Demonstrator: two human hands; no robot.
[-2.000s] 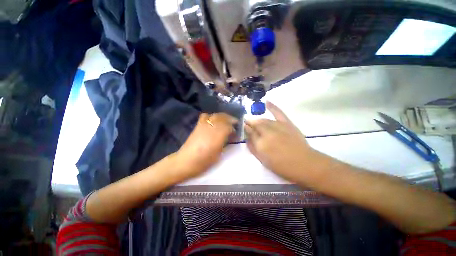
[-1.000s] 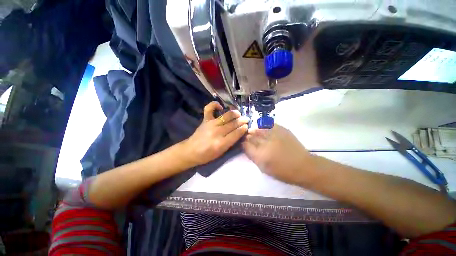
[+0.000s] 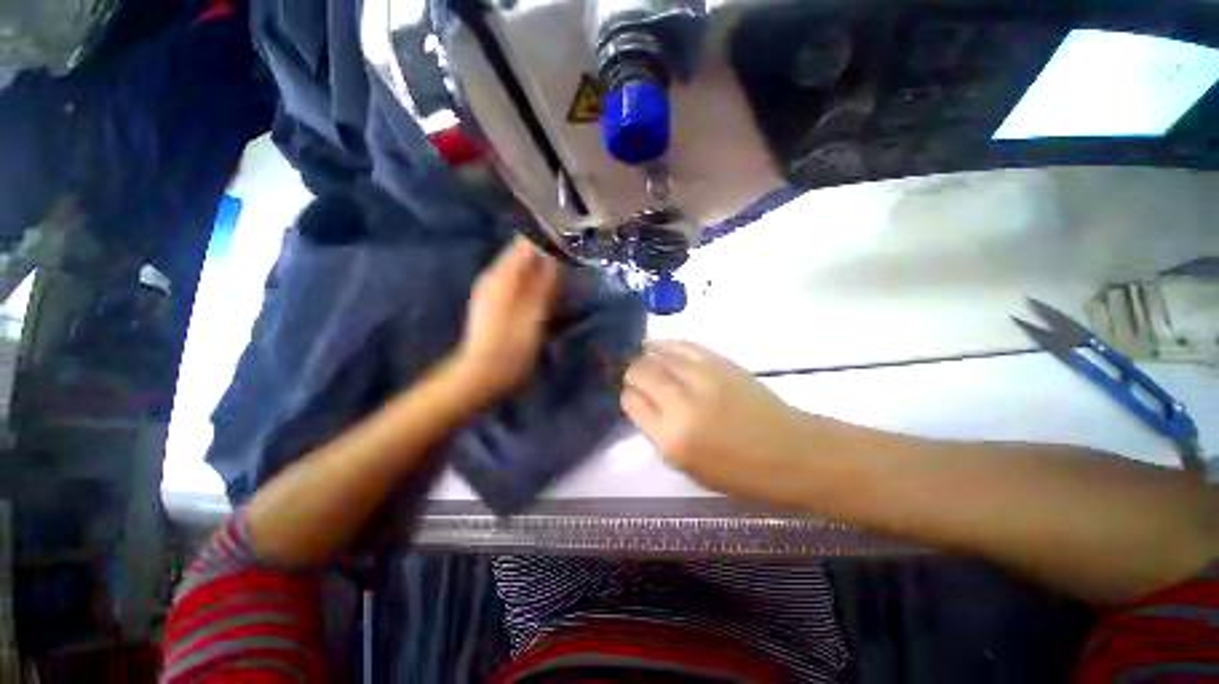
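Dark grey-navy cloth [image 3: 361, 301] lies bunched on the white table left of the needle, and a part of it reaches under the sewing machine head [image 3: 668, 160]. My left hand [image 3: 511, 321] lies on the cloth left of the presser foot, blurred, its fingertips near the head; its grip is not clear. My right hand [image 3: 689, 401] pinches the right edge of the cloth just in front of the small blue knob [image 3: 664, 295]. The needle is hidden in glare and behind the machine parts.
Blue-handled thread snips [image 3: 1123, 381] lie on the right, beside a pale metal plate [image 3: 1134, 321]. A large blue knob [image 3: 636, 122] and a bright control screen [image 3: 1107, 86] are on the machine. A measuring tape [image 3: 642, 535] runs along the front table edge. More dark cloth hangs at back left.
The cloth has spread out and turned flatter between my hands, with a corner towards the table's front edge. My left hand has moved left, away from my right hand. The camera view has shifted slightly.
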